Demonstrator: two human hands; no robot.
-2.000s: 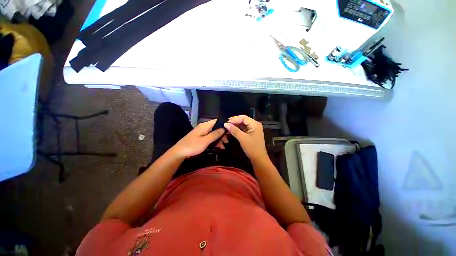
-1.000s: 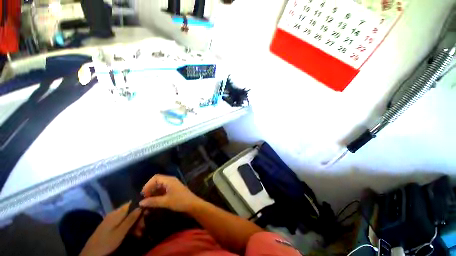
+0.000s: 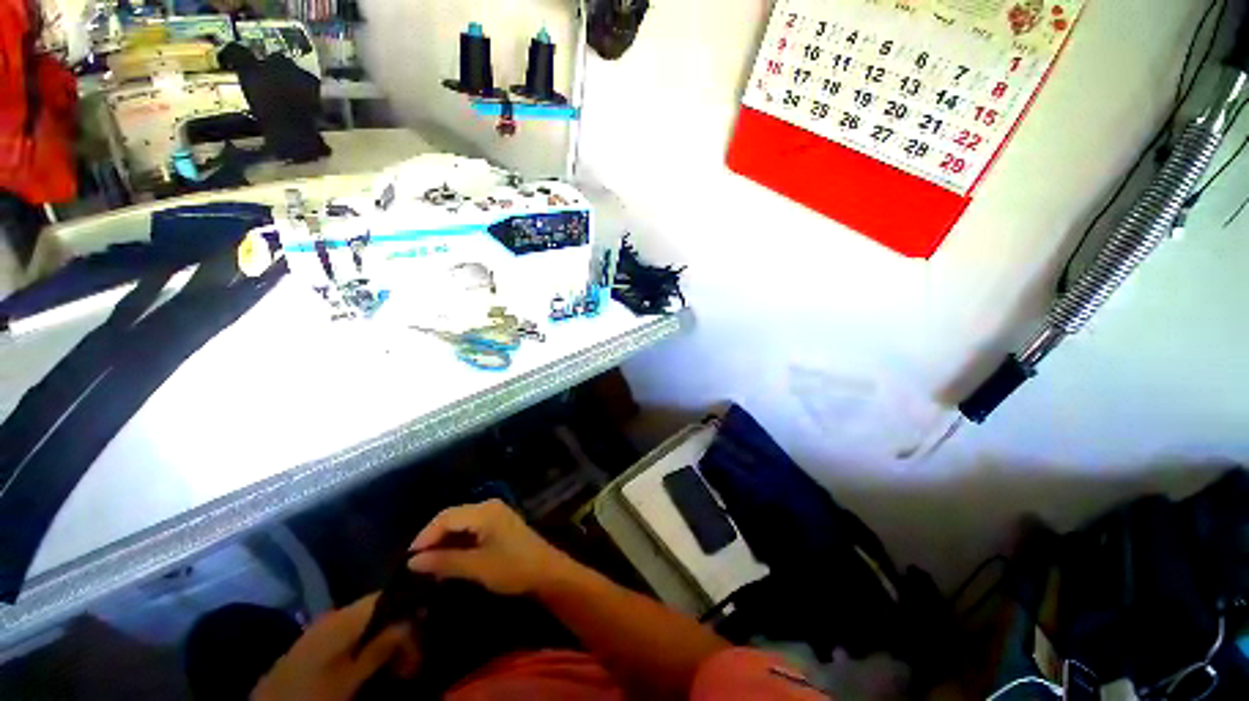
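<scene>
My left hand [image 3: 329, 657] and my right hand [image 3: 482, 548] are close together over my lap, below the table edge. Both hold a dark piece of black band [image 3: 397, 600] between them; its full shape is lost against the dark trousers. Long black bands [image 3: 103, 390] lie fanned on the left of the white table [image 3: 260, 431]. Scissors with light-blue handles [image 3: 482, 351] lie on the table in front of the white sewing machine [image 3: 438, 233].
Black thread cones [image 3: 543, 66] stand on a blue-based stand behind the machine. A black tuft [image 3: 647, 281] hangs at the machine's right end. A phone [image 3: 700, 508] lies on a pale surface beside a dark bag [image 3: 808, 527]. A calendar [image 3: 890, 110] and a metal hose [image 3: 1137, 247] are on the right.
The view has swung up and to the right since the oldest frame, bringing the calendar and machine into sight. My hands stay together on the dark piece and sit slightly lower than one second ago.
</scene>
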